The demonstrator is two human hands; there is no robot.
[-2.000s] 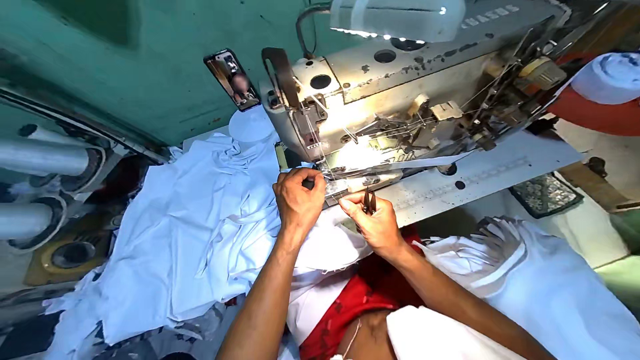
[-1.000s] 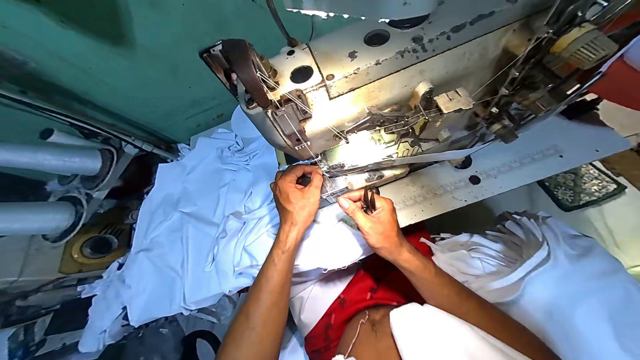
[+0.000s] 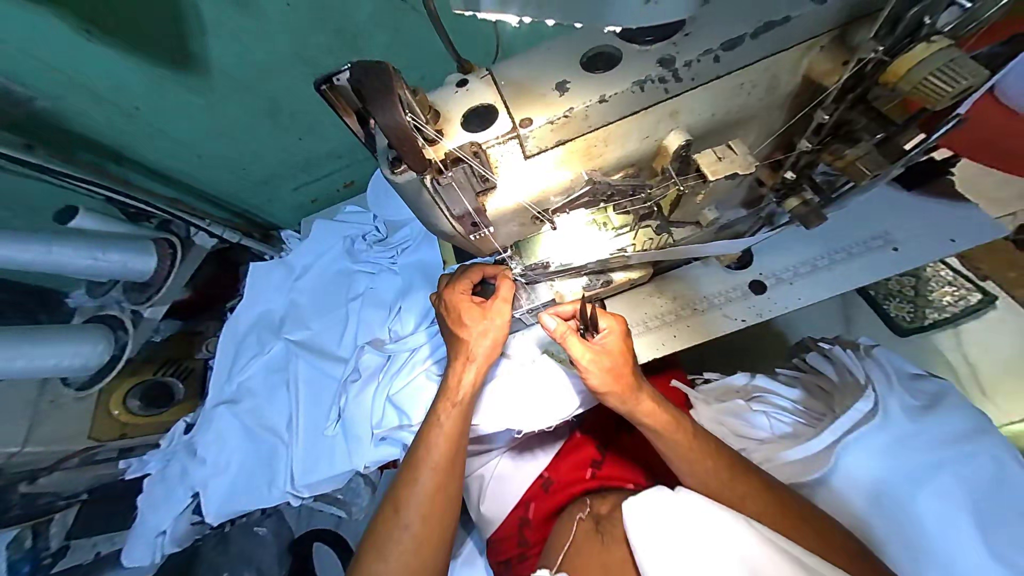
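An industrial sewing machine [image 3: 608, 120] with a lit needle area stands in front of me. Just below its needles, my left hand [image 3: 476, 308] has thumb and index fingertips pinched together; what lies between them is too small to tell. My right hand [image 3: 596, 348] is to the right of it, near the bed's front edge, with small dark thread snips [image 3: 588, 318] held in its fingers and the blades pointing up. White fabric [image 3: 532, 388] hangs below both hands, over the lap. A pale strip [image 3: 696, 250] runs from the right toward the needle area.
A heap of pale blue-white fabric [image 3: 320, 344] spreads at the left. More white cloth [image 3: 896, 448] is bunched at the right. Large white rolls [image 3: 72, 256] stand at the far left. A patterned dark-edged tray or pad [image 3: 928, 296] lies beyond the machine table [image 3: 768, 272].
The view has moved closer to the machine, and the phone seen against the wall two seconds ago is out of sight. Both hands keep nearly the same pose near the needles.
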